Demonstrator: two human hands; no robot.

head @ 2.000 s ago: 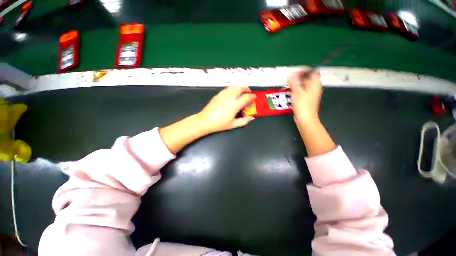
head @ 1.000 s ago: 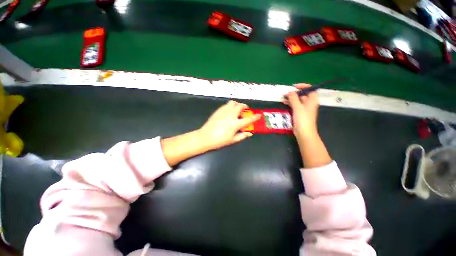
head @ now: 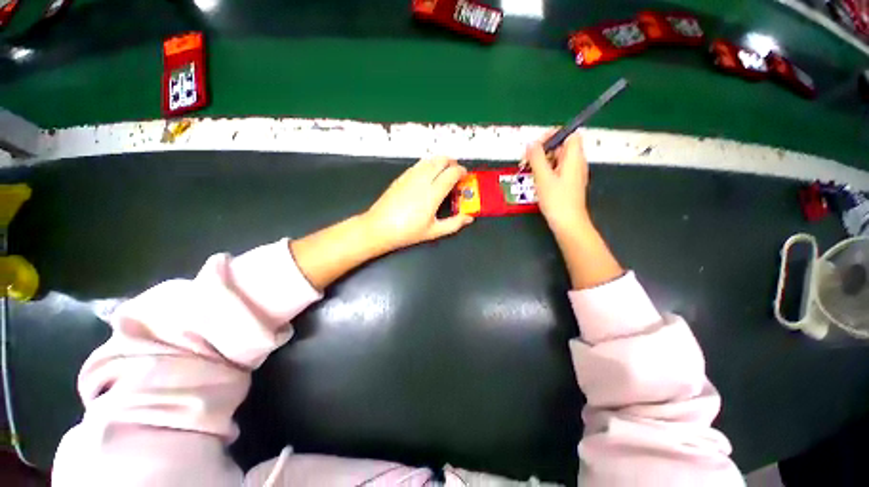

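A red plastic unit (head: 495, 193) lies on the dark green bench (head: 410, 371) in front of me, its orange-yellow end piece (head: 468, 194) to the left and a pale panel with dark marks (head: 520, 188) to the right. My left hand (head: 415, 205) holds the unit's orange-yellow end between thumb and fingers. My right hand (head: 562, 183) grips a thin black hand tool (head: 589, 115) that points up and to the right. Its lower tip is by the pale panel's upper edge; contact cannot be told. My right hand covers the unit's right end.
A chipped white rail (head: 324, 139) divides the bench from the green conveyor belt (head: 314, 81). Several red units lie on the belt, one at left (head: 184, 74). A white fan (head: 843, 285) stands at right, red scraps (head: 815, 202) behind it. A yellow fan (head: 17, 278) is cut off at left.
My left fingers have moved off the unit's top to its end and edges. The black tool points more steeply upward. Units on the belt have shifted, and the whole view has moved.
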